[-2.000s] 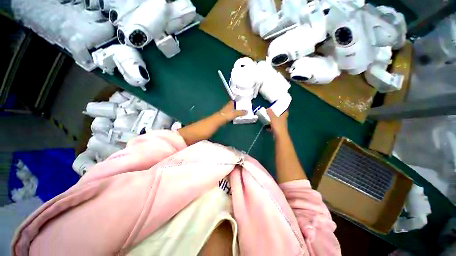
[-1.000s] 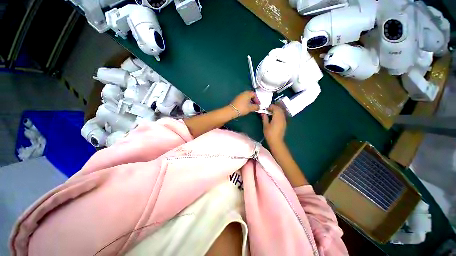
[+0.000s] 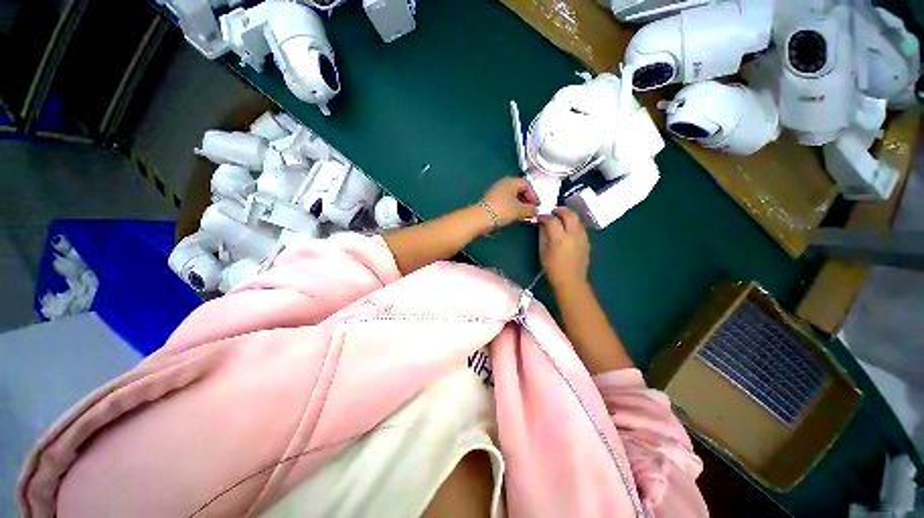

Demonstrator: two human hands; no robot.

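Note:
A white dome camera (image 3: 563, 137) with a thin antenna (image 3: 517, 130) lies on the green bench, its flat white mounting base (image 3: 543, 195) towards me. My left hand (image 3: 513, 201) grips the left edge of this base with its fingertips. My right hand (image 3: 563, 241) has its fingertips at the base's near edge. Whether they pinch a small part there is too small to tell. A second white camera (image 3: 626, 187) lies against the right side of the first.
White cameras (image 3: 709, 114) are piled on a cardboard sheet (image 3: 767, 210) behind right. An open carton (image 3: 715, 400) with a grey grid stands at right. A deep carton of cameras (image 3: 282, 192) and a blue crate (image 3: 152, 293) are at left. More cameras (image 3: 289, 51) lie back left.
My hands have come together at the first camera's base; my right hand has left the second camera. The view has shifted, so the bench items appear displaced.

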